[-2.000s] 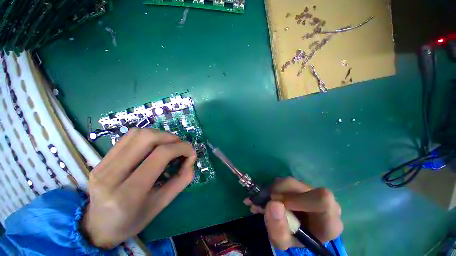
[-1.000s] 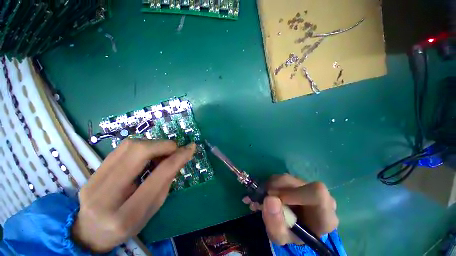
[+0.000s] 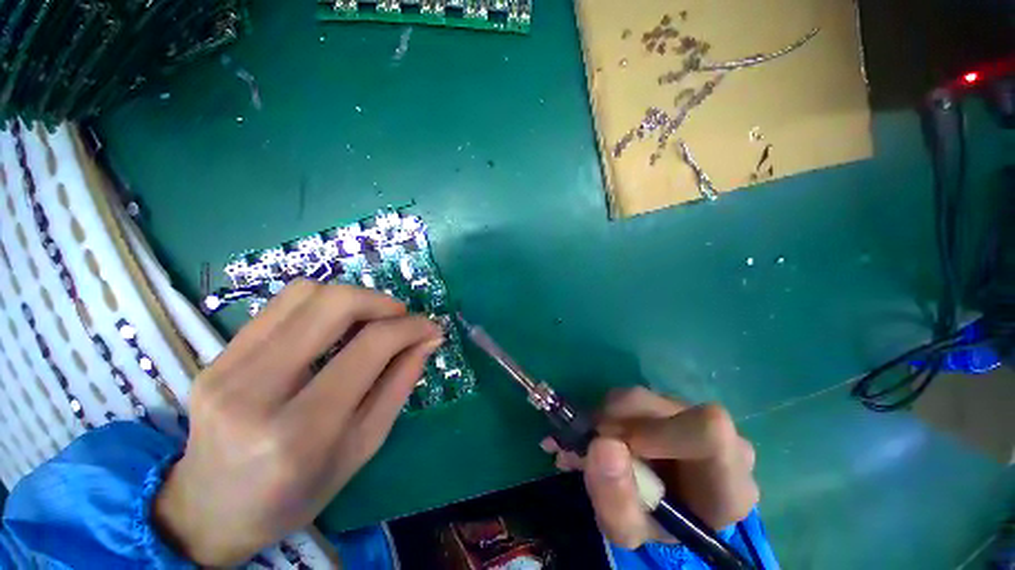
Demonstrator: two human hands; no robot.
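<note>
The green PCB panel (image 3: 414,267) lies on the green mat, its lower left part hidden by my left hand. My left hand (image 3: 306,406) is over the panel, thumb and fingertips pinched together near its right edge; whether they hold a small part cannot be seen. My right hand (image 3: 673,462) holds the soldering iron (image 3: 539,394), its tip at the panel's right edge close to my left fingertips. A small component with a round white end (image 3: 213,303) lies at the panel's left edge.
The white component sheet (image 3: 67,290) is at the left. Stacked PCB panels (image 3: 100,50) are at the upper left, another panel (image 3: 429,13) at the top edge. The tan pad (image 3: 779,111) bears solder scraps. Black cables (image 3: 946,223) and a red light are at the right.
The left fingertips shift slightly along the panel's right side. The iron stays almost in place, its tip still beside the panel. The whole view shifts slightly.
</note>
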